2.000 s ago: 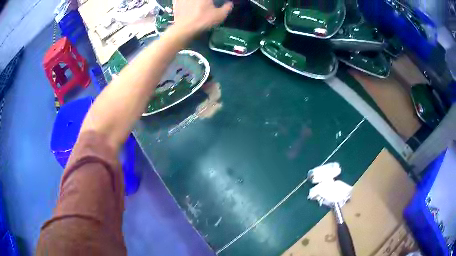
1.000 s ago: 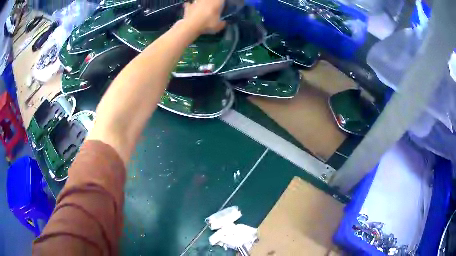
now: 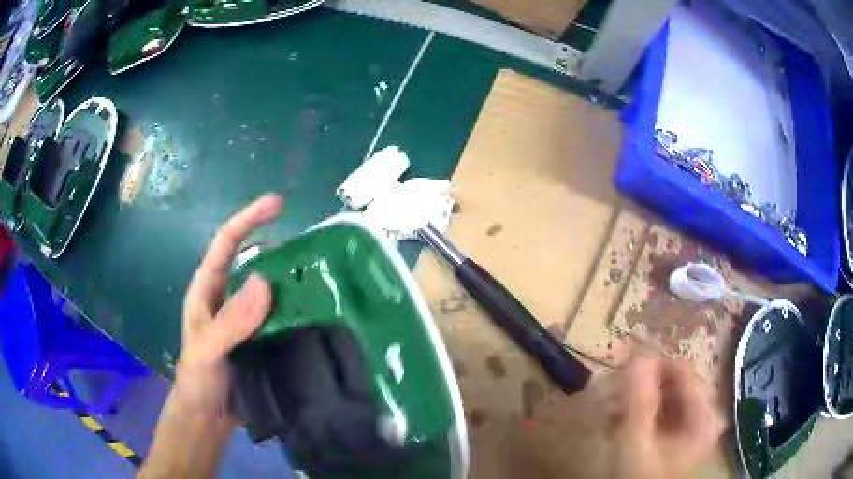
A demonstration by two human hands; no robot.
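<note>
My left hand (image 3: 220,313) grips the edge of a glossy green shell (image 3: 379,323) with its thumb on the green face. The shell has bright trim around its rim and a dark hollow in the middle. It is tilted, and its lower end is cut off by the frame. My right hand (image 3: 659,412) is blurred at the lower right, over the stained cardboard, apart from the shell; its fingers look curled, and I cannot tell if it holds anything. A hammer (image 3: 510,313) with a black grip and a white-wrapped head (image 3: 402,196) lies between the hands.
A blue bin (image 3: 730,234) with a white liner and shiny small parts is at the right. A white cup (image 3: 697,281) with a pale stick sits on stained cardboard (image 3: 533,168). Green shells (image 3: 776,384) lie at the right and upper left. A blue stool (image 3: 65,341) is at the lower left.
The view has swung right and down. My left hand, earlier reaching to the shells at the back, now holds one in front of me. My right hand has come into view.
</note>
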